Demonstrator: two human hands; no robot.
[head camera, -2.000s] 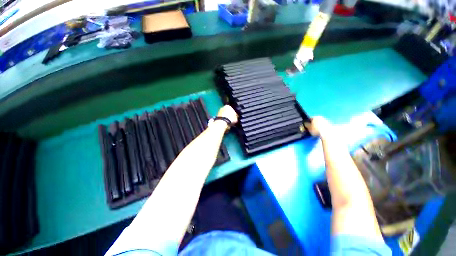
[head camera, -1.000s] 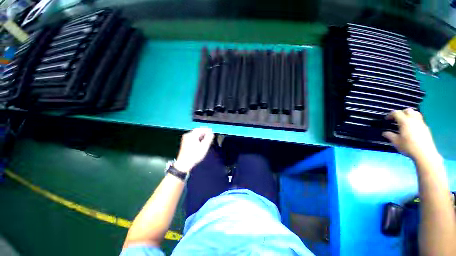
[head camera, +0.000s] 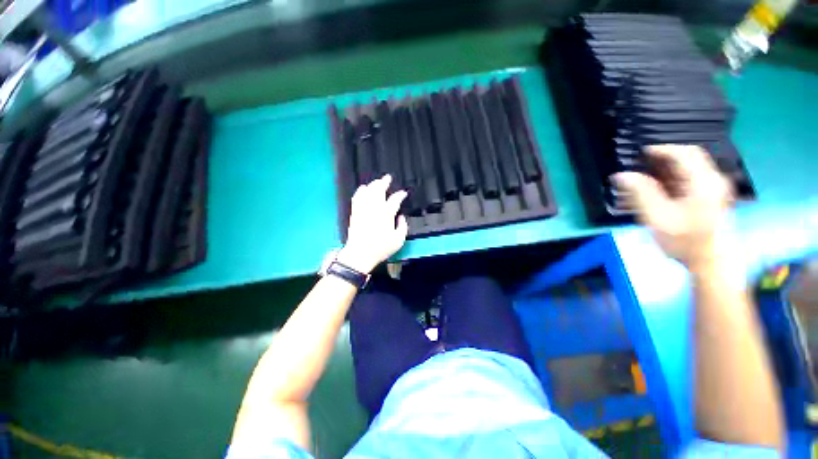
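A slotted tray (head camera: 475, 217) lies on the green bench in front of me and holds a row of thick black folded tripods (head camera: 459, 148). My left hand (head camera: 377, 220) is over its front left corner, fingers apart, close to the near ends of the tripods; I see nothing held, and whether it touches them is unclear. A black tray (head camera: 574, 125) to the right holds a dense row of thin black rods (head camera: 659, 76). My right hand (head camera: 686, 202) is blurred over its near end, fingers bent; whether it grips a rod is unclear.
Layered black tray stacks (head camera: 148, 179) stand on the bench (head camera: 260, 170) at the left. A blue table (head camera: 650, 296) is at the lower right. A yellow-marked pale object (head camera: 758, 34) shows at the upper right. Green floor with a yellow line is at the lower left.
My left hand has moved from the bench edge up and forward to the slotted tray, its fingers spreading. My right hand stays at the rod tray, shifted slightly. The view has turned.
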